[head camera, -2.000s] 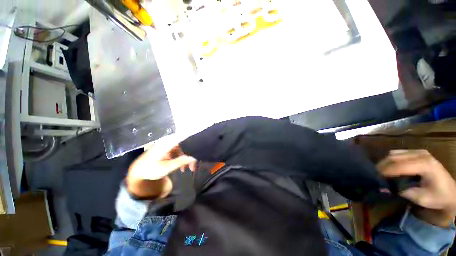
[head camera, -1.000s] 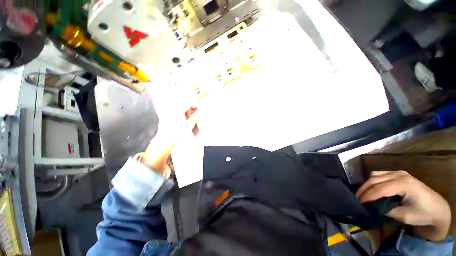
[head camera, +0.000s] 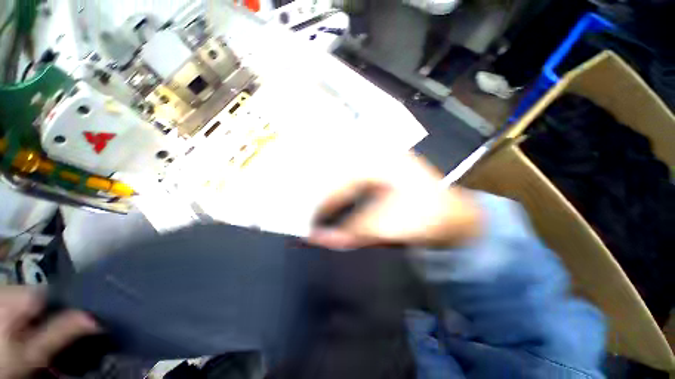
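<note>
A black fabric panel (head camera: 192, 285) hangs blurred across the lower left, in front of the white base sheet (head camera: 296, 148). My left hand (head camera: 44, 333) is cut off by the left edge and grips the panel's left end. My right hand (head camera: 400, 211) is over the near part of the white sheet, fingers closed on a small dark piece, blurred; whether it is part of the panel I cannot tell. The yellow-and-white clamp plate (head camera: 248, 152) lies beyond, by the sewing machine head (head camera: 96, 133).
An open cardboard box (head camera: 548, 189) full of black pieces (head camera: 592, 170) stands at the right, with a blue bar (head camera: 551, 70) behind it. An orange-yellow rod (head camera: 103, 183) is at the left. A grey metal table (head camera: 103, 233) shows left of the sheet.
The view has swung right, bringing the box in. My left hand has left the white sheet and holds the panel's left end. My right hand has moved from the panel's right end to the sheet.
</note>
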